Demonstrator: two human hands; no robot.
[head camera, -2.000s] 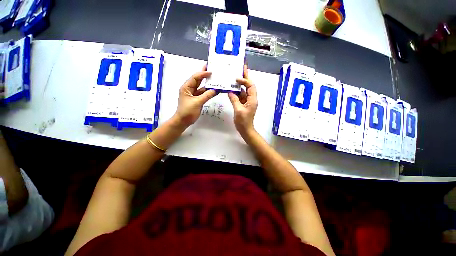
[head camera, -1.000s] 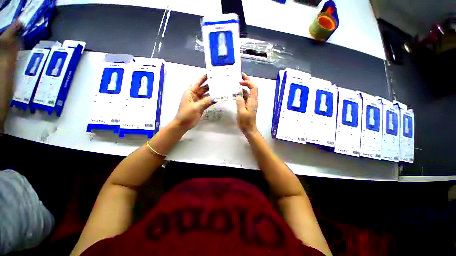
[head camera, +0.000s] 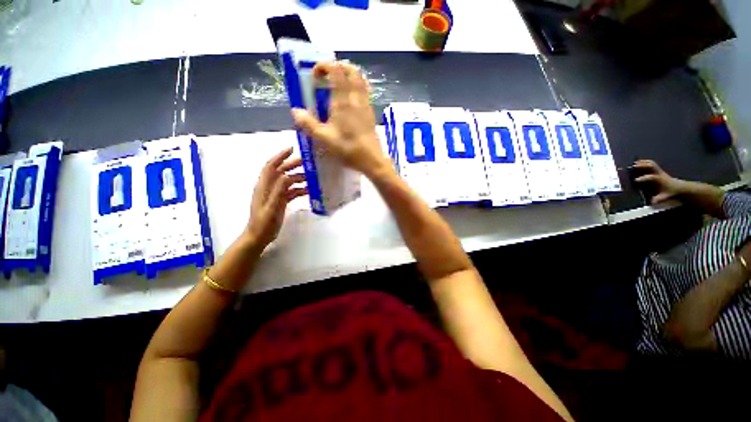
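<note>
A blue-and-white retail carton (head camera: 336, 185) is tilted in front of me, its blue side turned to the left. My right hand (head camera: 342, 115) grips it across its upper front. My left hand (head camera: 276, 198) is beside its lower left side, fingers apart, and holds nothing. Two overlapping cartons (head camera: 169, 198) with blue tabs at their near ends lie to the left. A row of several overlapping cartons (head camera: 498, 152) lies to the right.
A black phone (head camera: 288, 28) lies beyond the carton. Clear tape (head camera: 262, 91) is on the dark band (head camera: 222, 92). A tape roll (head camera: 431, 30) stands at the far side. More cartons (head camera: 29, 206) lie far left. At right are a person's hand (head camera: 656, 181) and striped clothing.
The view has swung right. My right hand has moved from the carton's near end to its upper front. My left hand has let go. The carton has turned and tilted.
</note>
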